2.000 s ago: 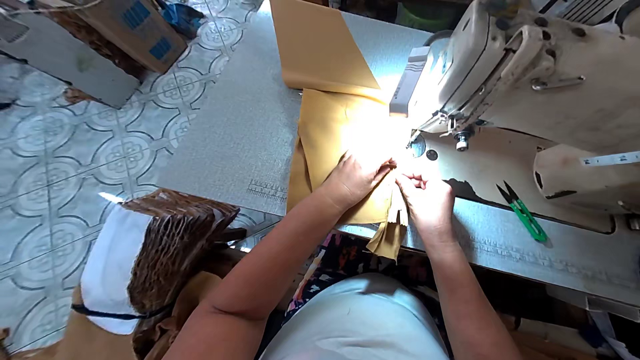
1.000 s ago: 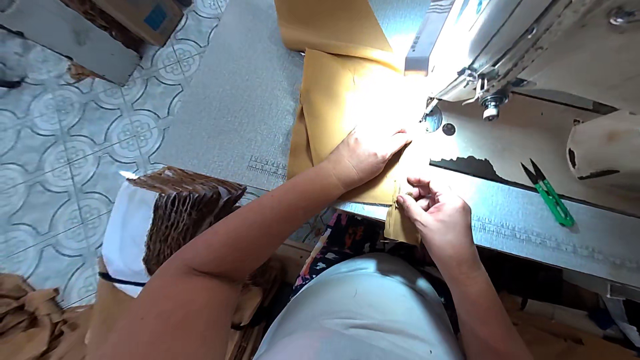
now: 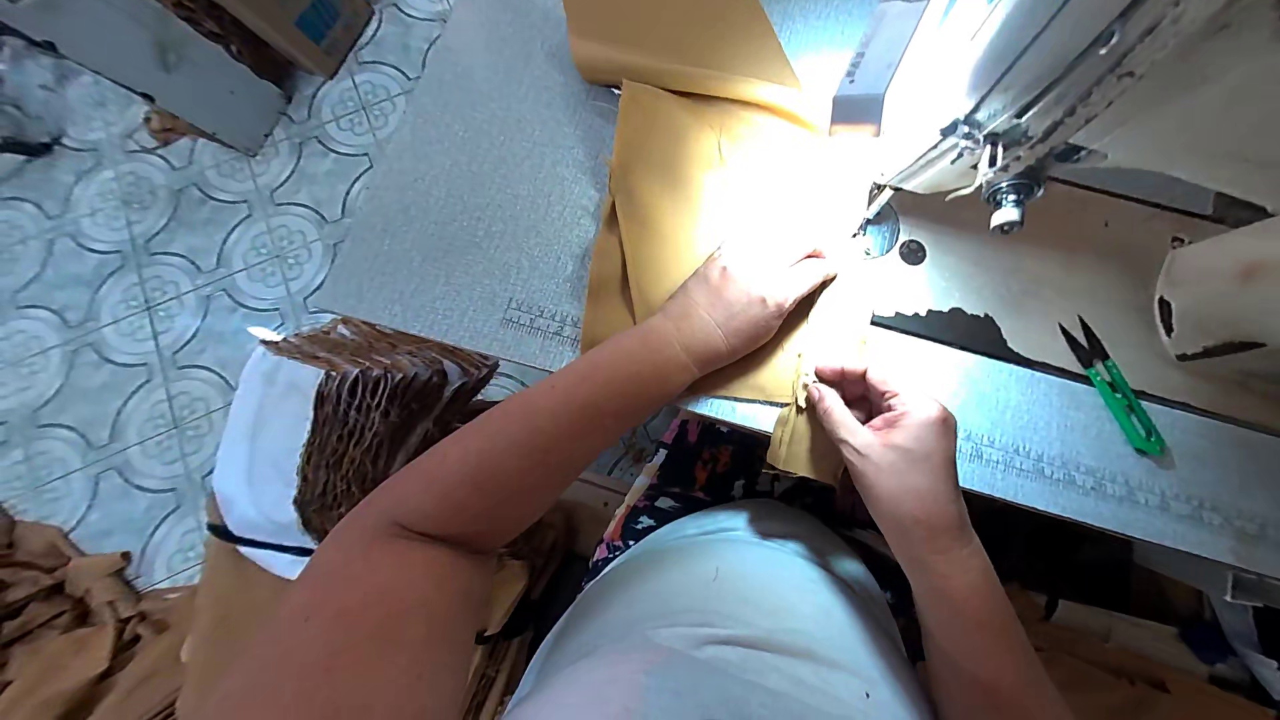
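Observation:
Tan fabric pieces (image 3: 660,190) lie on the sewing table, running up to the needle area of a sewing machine (image 3: 1150,120). My left hand (image 3: 750,300) presses on the fabric just below and left of the needle, thumb and fingers together at a fold near its edge. My right hand (image 3: 890,420) pinches the fabric's narrow edge strip (image 3: 803,385) between thumb and finger, close to the table's front edge. Below that pinch a tan flap (image 3: 805,445) hangs over the edge. Strong lamp glare washes out the fabric beside the presser foot.
Green-handled thread snips (image 3: 1120,390) lie on the table to the right. A pale box (image 3: 880,65) stands behind the fabric. At the lower left are a bundle of brown pieces (image 3: 380,420) with a white cloth (image 3: 262,440) and heaped tan fabric (image 3: 70,620). A cardboard box (image 3: 320,30) sits on the tiled floor.
From two seconds ago, my right hand has moved away from my left hand, down along the fabric edge toward the table's front. My left hand stays on the fabric. The view has shifted somewhat.

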